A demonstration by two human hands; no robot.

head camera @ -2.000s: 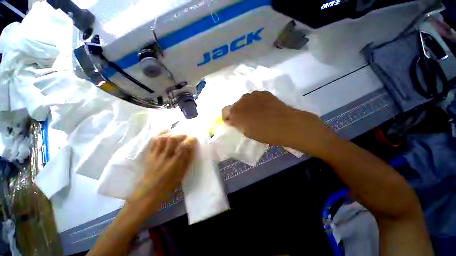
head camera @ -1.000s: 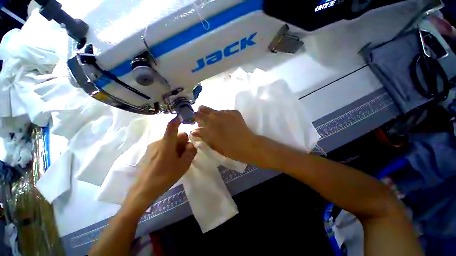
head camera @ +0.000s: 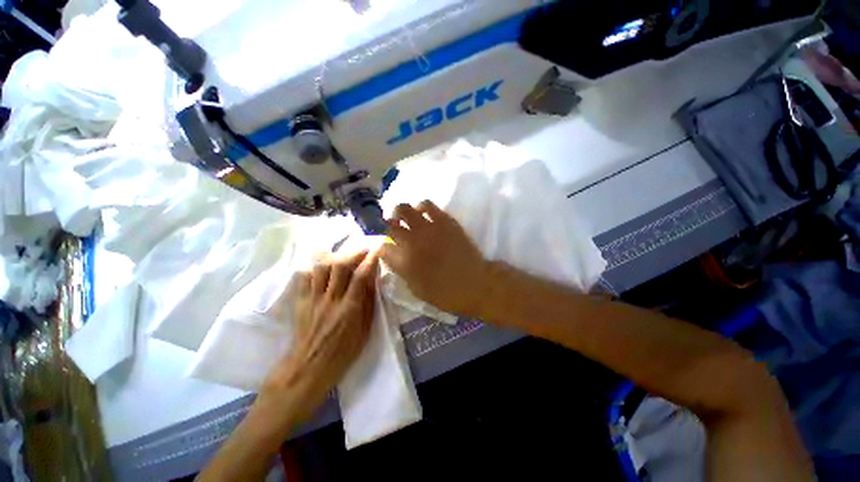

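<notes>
A narrow white fabric strip (head camera: 379, 400) hangs over the table's front edge. My left hand (head camera: 335, 306) lies flat on the white cloth and the strip's upper end, fingers pointing to the bright needle area. My right hand (head camera: 436, 259) is curled over the fabric just right of the needle area, its fingertips pinching at the cloth. A small yellow patch shows at those fingertips. A large white fabric panel (head camera: 537, 212) spreads to the right, behind my right hand. The dark grey cylinder (head camera: 368, 213) is just above my fingers. The needle itself is lost in glare.
The white sewing machine head (head camera: 443, 115) stands across the back. A heap of white pieces (head camera: 66, 141) lies at left. Black-handled scissors (head camera: 800, 155) rest on grey-blue cloth (head camera: 735, 136) at right. The ruler strip (head camera: 669, 224) runs along the front edge. Plastic-wrapped material (head camera: 61, 377) is at lower left.
My left hand has flattened from a pointing pose onto the cloth. My right hand has shifted slightly right from the cylinder. The strip's hanging end has swung left.
</notes>
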